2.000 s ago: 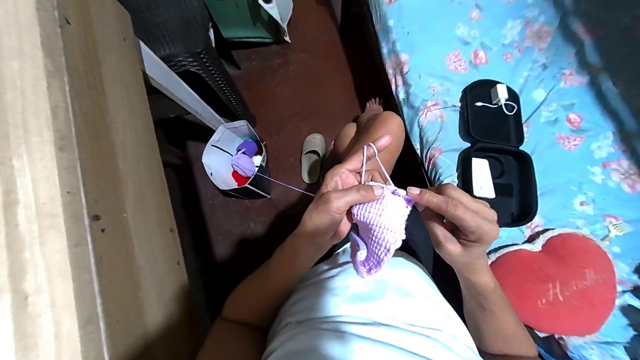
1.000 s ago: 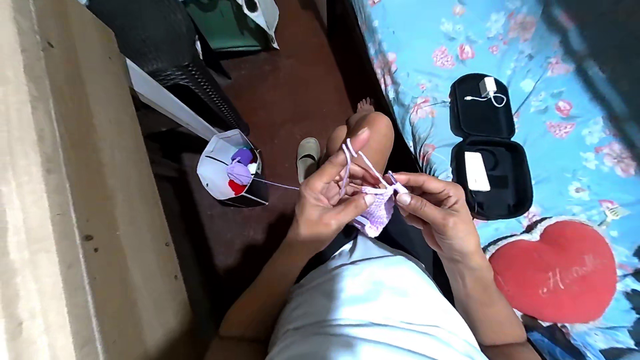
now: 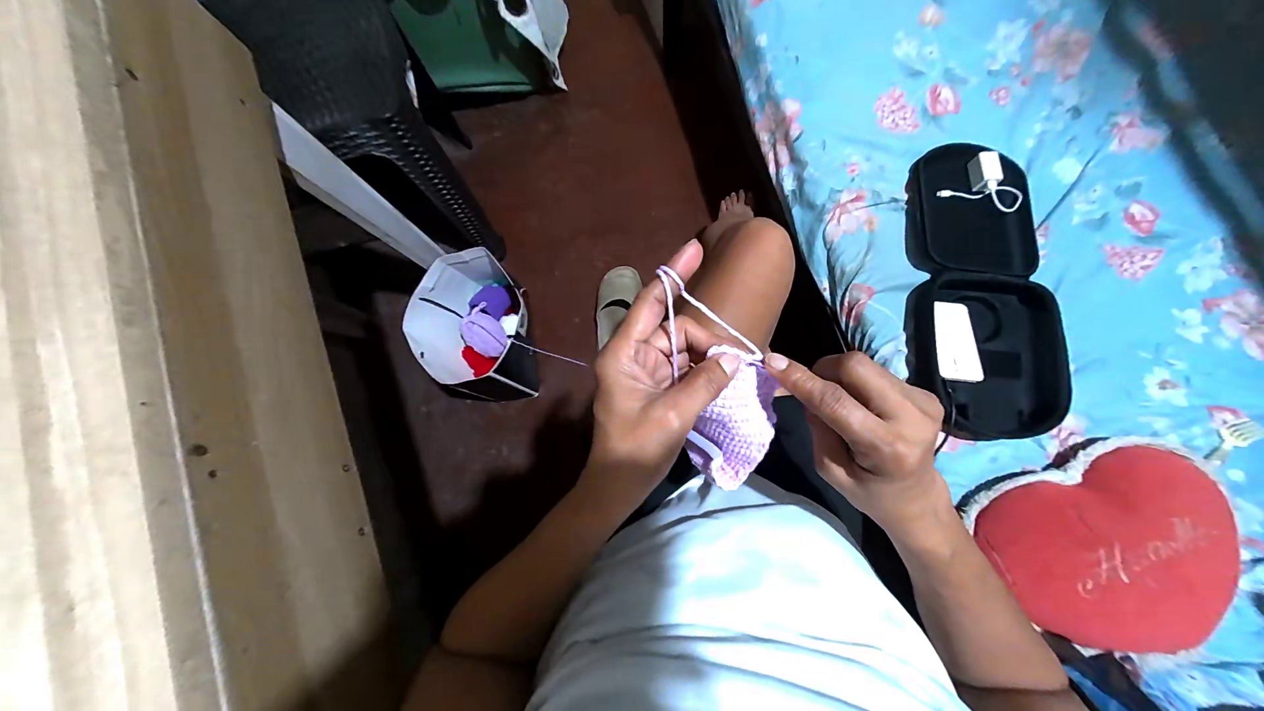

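My left hand [image 3: 652, 380] pinches the top edge of a lilac crocheted or knitted piece [image 3: 736, 425] between thumb and fingers, and a loop of lilac yarn [image 3: 713, 314] runs up around its raised index finger. At the piece's upper right edge, my right hand [image 3: 869, 420] has its thumb and index finger closed together; whether a hook is in them is hidden. From the left hand a thin strand leads left to a lilac yarn ball [image 3: 484, 331], which lies with purple and red yarn in a white and black open container [image 3: 439, 341].
A wooden surface [image 3: 237, 395] fills the left side, beside a dark woven-pattern plastic chair [image 3: 346, 89]. At right, a flowered bedsheet [image 3: 879, 59] carries an open black case [image 3: 987, 336] and a red heart pillow [image 3: 1116, 553]. A slipper [image 3: 619, 291] is on the floor.
The lilac piece, bunched between the hands one second ago, now hangs more spread below them. My right hand's fingers have shifted to its upper right edge, and the yarn loop stands wider open.
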